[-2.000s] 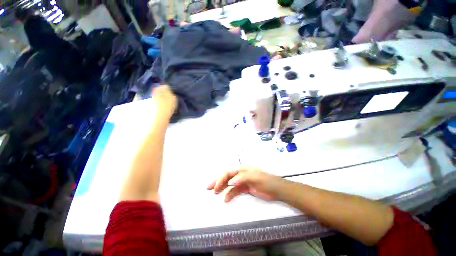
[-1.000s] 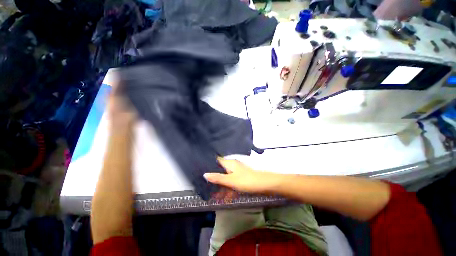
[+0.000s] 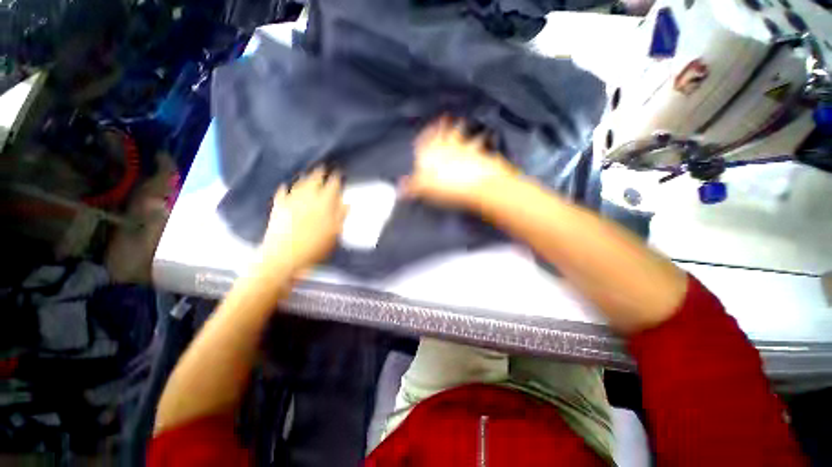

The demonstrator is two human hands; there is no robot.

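A large dark grey-navy garment piece [image 3: 365, 91] lies spread and wrinkled on the white table, left of the sewing machine. My left hand [image 3: 308, 214] rests on its near left part, fingers spread and pointing away. My right hand [image 3: 453, 164] is on the cloth further right, blurred, its fingertips against dark folds. Whether either hand pinches the cloth cannot be told. A bright white patch shows between my hands; it could be bare table. The cloth's right edge lies close to the presser foot area.
The white machine head [image 3: 721, 82] stands at the upper right, with a small blue knob [image 3: 712, 191] low on it. A ruler tape [image 3: 438, 321] runs along the table's front edge. Dark cloth heaps [image 3: 68, 310] lie at the left, beside and below the table.
The cloth has come nearer and spread across the table's left part. My left hand has moved right and nearer; my right hand has moved away from the front edge onto the cloth. The view has shifted left.
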